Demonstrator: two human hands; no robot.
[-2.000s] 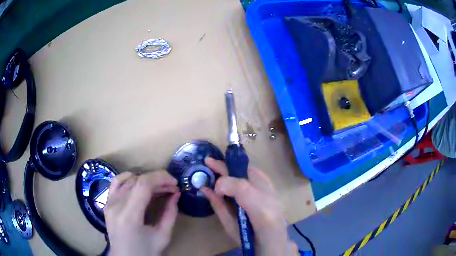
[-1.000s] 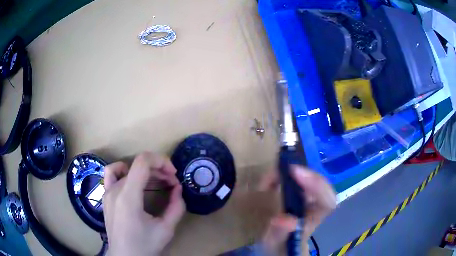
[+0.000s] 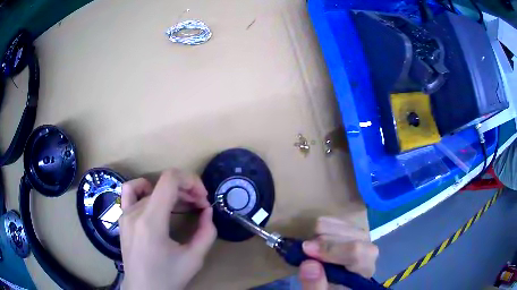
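A black speaker driver plate (image 3: 241, 164) with a pale round centre and a small white label lies on the tan cardboard. My right hand (image 3: 340, 249) holds the dark handle of the soldering iron (image 3: 295, 250); its silver tip is at the small contacts left of the pale centre. My left hand (image 3: 170, 221) pinches a thin lead wire (image 3: 212, 204) at the plate's left edge, its end by the contacts. The open ear cup with a circuit board (image 3: 97, 185) and a white rectangle lies left of my left hand, partly hidden by it.
The other ear cup (image 3: 51, 160) and another headphone (image 3: 32, 102) lie at the left. A solder wire coil (image 3: 189, 32) lies at the top. Solder specks (image 3: 303, 144) lie near the blue tray (image 3: 363, 164), which holds the yellow sponge (image 3: 415, 122) and grey-black station (image 3: 476, 62).
My right hand has left the plate, swung the iron over to the right and brought its tip down onto the plate's contacts. My left hand stays pinched at the plate's left edge.
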